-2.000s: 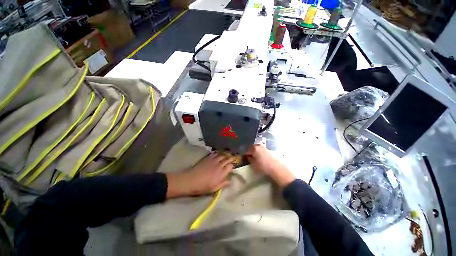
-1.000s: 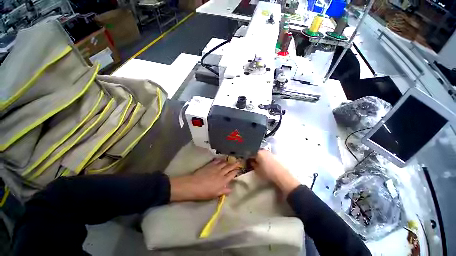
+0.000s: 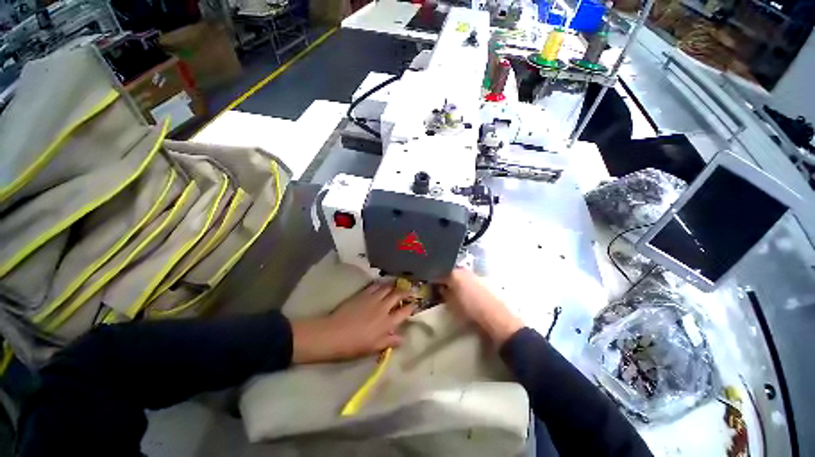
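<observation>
A beige fabric bag [image 3: 447, 357] with a yellow binding strip [image 3: 366, 384] lies in front of and under the head of a white sewing machine [image 3: 417, 234]. A small brassy presser clamp [image 3: 404, 286] shows under the dark grey head cover. My left hand [image 3: 357, 323] lies flat on the cloth, fingers spread, fingertips beside the clamp. My right hand [image 3: 469, 299] is at the right of the clamp, its fingertips partly hidden under the head; whether it grips anything cannot be seen.
A pile of beige bags with yellow edges [image 3: 134, 223] stands at left. At right are an open clear plastic bag of small dark pieces [image 3: 648, 361], a greyer plastic bag [image 3: 636, 196] and a tablet-like control panel [image 3: 722, 220]. Thread cones [image 3: 552, 45] stand behind the machine.
The view has shifted slightly. Both hands stay close to the clamp; the left fingers have shifted slightly, showing more of the clamp. The bag lies much as before.
</observation>
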